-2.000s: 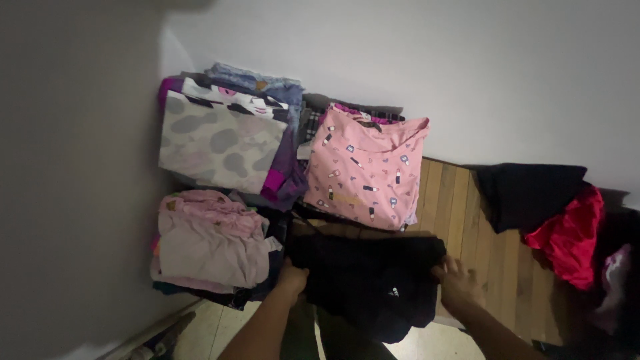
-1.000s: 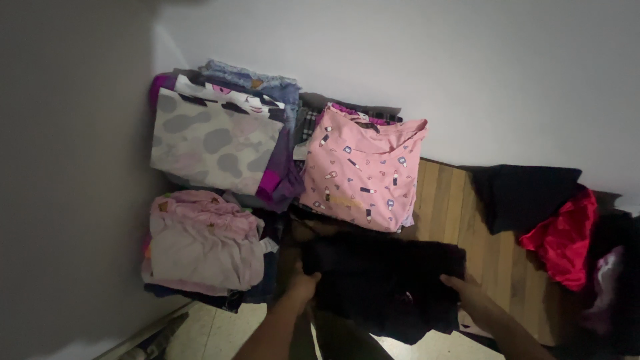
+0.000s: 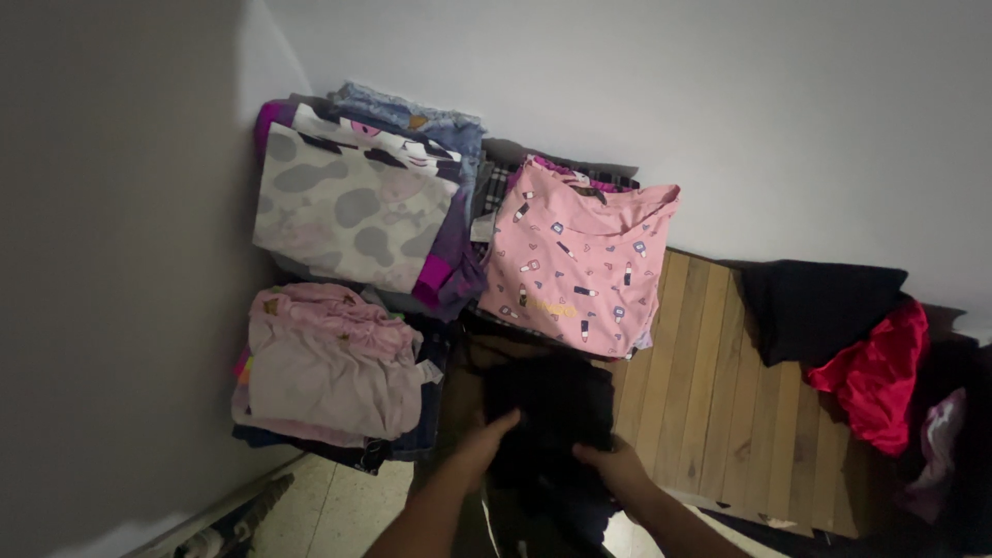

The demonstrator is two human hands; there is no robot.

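Note:
A black cloth garment (image 3: 550,403) hangs between my two hands at the lower middle of the view. My left hand (image 3: 490,449) grips its left side, the thumb lying on top. On its right side my right hand (image 3: 616,469) holds it, thumb on top too. Just above it lies a folded pink shirt (image 3: 581,263) with lipstick and heart prints, on top of a stack. To the left are a pile topped by a cow-patterned garment (image 3: 353,201) and a pile topped by a pale pink garment (image 3: 333,380). The fingers beneath the black cloth are hidden.
The stacks stand on a slatted wooden surface (image 3: 697,387) against a pale wall (image 3: 659,93). At the right lie a folded black garment (image 3: 821,306), a red satiny cloth (image 3: 880,380) and more dark clothes. Tiled floor (image 3: 310,496) shows below.
The black garment, spread wide between my hands earlier, is now narrower. My right hand has moved left, closer to my left hand.

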